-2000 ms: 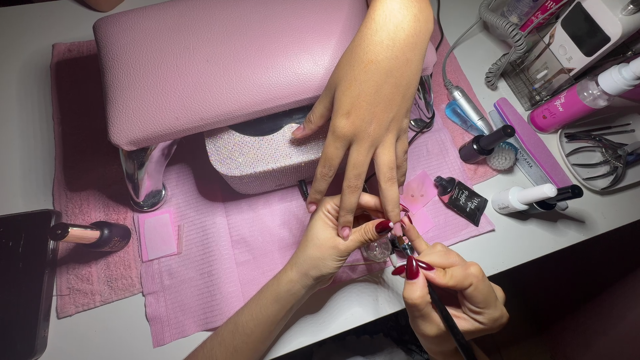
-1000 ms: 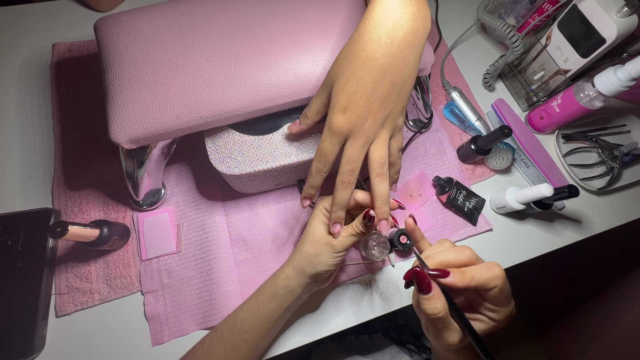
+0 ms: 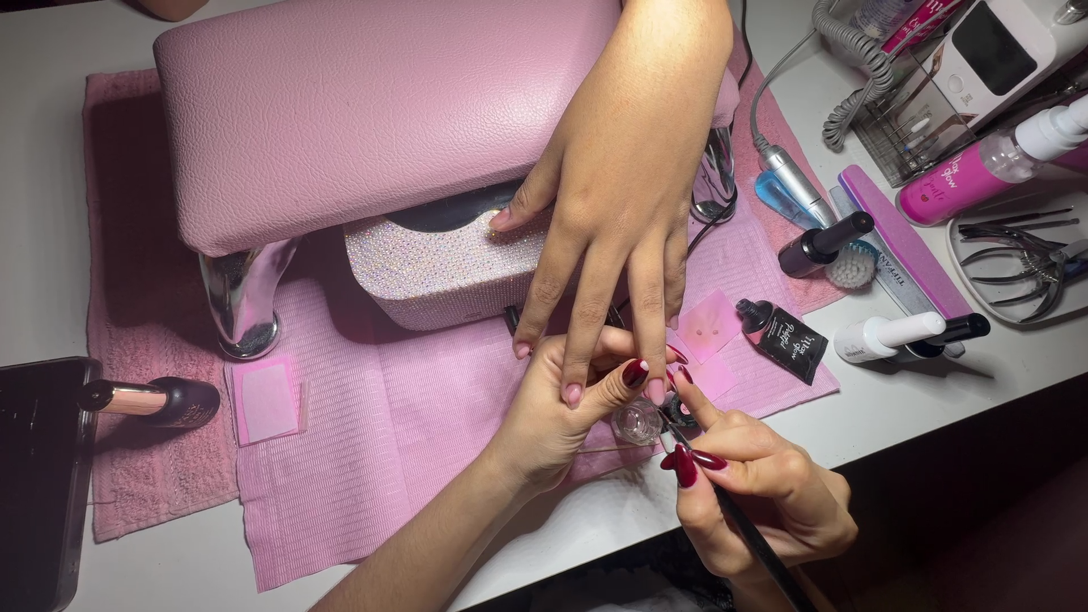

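Observation:
My left hand (image 3: 561,399) holds a finger of another person's hand (image 3: 633,195), which reaches down from the top over a pink padded armrest (image 3: 365,110). In my right hand (image 3: 761,489) is a slim black-handled brush (image 3: 756,544); its tip is near that person's fingertip and partly hidden by my fingers. Both my hands have long dark red nails. Just below the held finger stand a small clear glass jar (image 3: 636,422) and a small black pot (image 3: 678,410), partly covered. Behind the fingers sits a rhinestone-covered nail lamp (image 3: 442,272).
Right of my hands lie a black tube (image 3: 786,340), a dark polish bottle (image 3: 824,245), a white-capped bottle (image 3: 888,336), a pink nail file (image 3: 901,238), an electric nail drill (image 3: 795,183) and a tray of nippers (image 3: 1020,319). At left are another polish bottle (image 3: 170,402) and a phone (image 3: 38,476).
My right hand moved from the held finger down toward the black pot, then came back up to the fingertip with the brush. My left hand has kept its hold.

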